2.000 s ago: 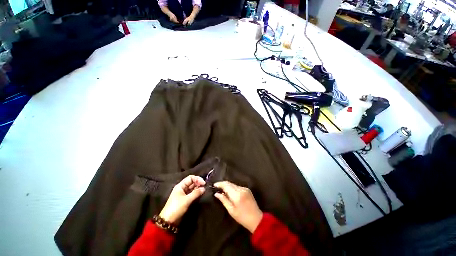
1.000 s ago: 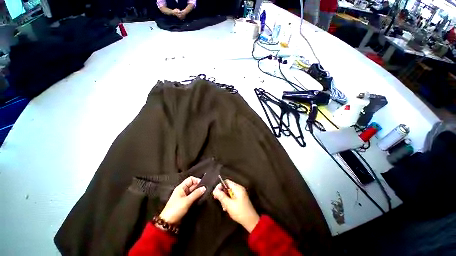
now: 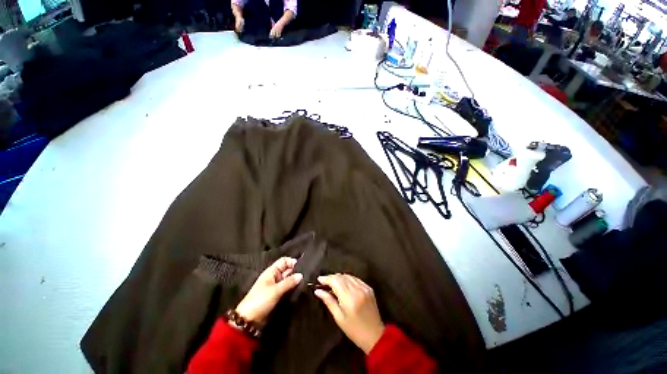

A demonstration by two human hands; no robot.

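Observation:
Dark brown trousers (image 3: 292, 168) lie stacked on the white table, with hanger hooks showing beyond the far waist. On top, nearer me, a pair has its gathered waistband (image 3: 219, 267) turned up across the stack. My left hand (image 3: 272, 286) pinches the waistband edge near the middle. My right hand (image 3: 352, 301) is just to its right, closed around small thread snips (image 3: 316, 285); only a little of them shows between the fingers, and whether the blades touch the cloth cannot be told.
Black hangers (image 3: 417, 175) lie right of the trousers. Beyond them are a black hair dryer (image 3: 453, 146), cables, a phone (image 3: 524, 248), a red thread spool (image 3: 543, 201) and a spray can (image 3: 580, 207). Dark clothes (image 3: 95, 66) lie far left. A person's hands (image 3: 278, 29) work on dark cloth opposite.
The snips have turned from pointing up and away to lying low toward my left hand. My left hand keeps its pinch. The person opposite has moved their clasped hands apart onto the cloth.

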